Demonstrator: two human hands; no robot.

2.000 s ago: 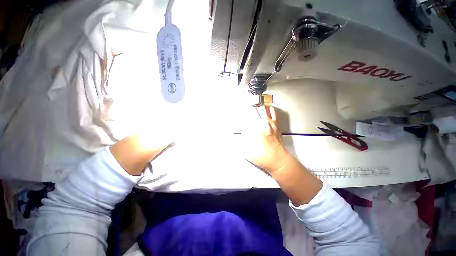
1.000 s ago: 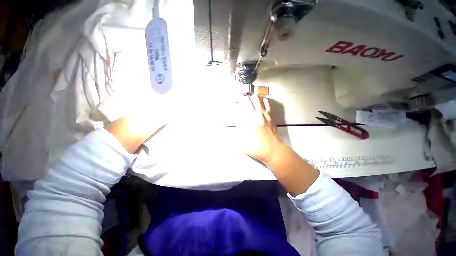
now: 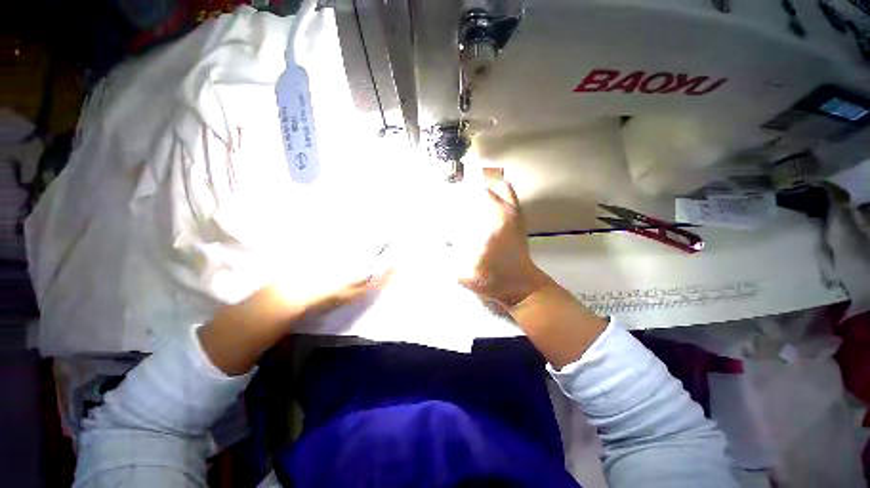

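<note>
A white fabric piece (image 3: 420,319) lies under both hands at the front of the machine table, washed out by the lamp. My left hand (image 3: 329,291) rests on the fabric left of the needle area, its fingers lost in glare. My right hand (image 3: 501,248) lies on the fabric just below the presser foot (image 3: 455,170), fingers pointing up toward it. Glare hides whether either hand grips the cloth. A small tan block (image 3: 493,174) is beside the foot, at my right fingertips. Wide wrinkled pale cloth (image 3: 124,210) is heaped at the left.
The white machine head (image 3: 563,48) with red lettering spans the upper right. An oval lamp (image 3: 298,129) hangs left of the needle. Red-handled snips (image 3: 658,232) lie right of my right hand, by a white paper slip (image 3: 730,212). A printed ruler scale (image 3: 668,298) runs along the front edge.
My left hand has moved right and toward the front edge, and the front fabric edge has changed shape. My right hand stays near the foot. The camera view has shifted and turned slightly.
</note>
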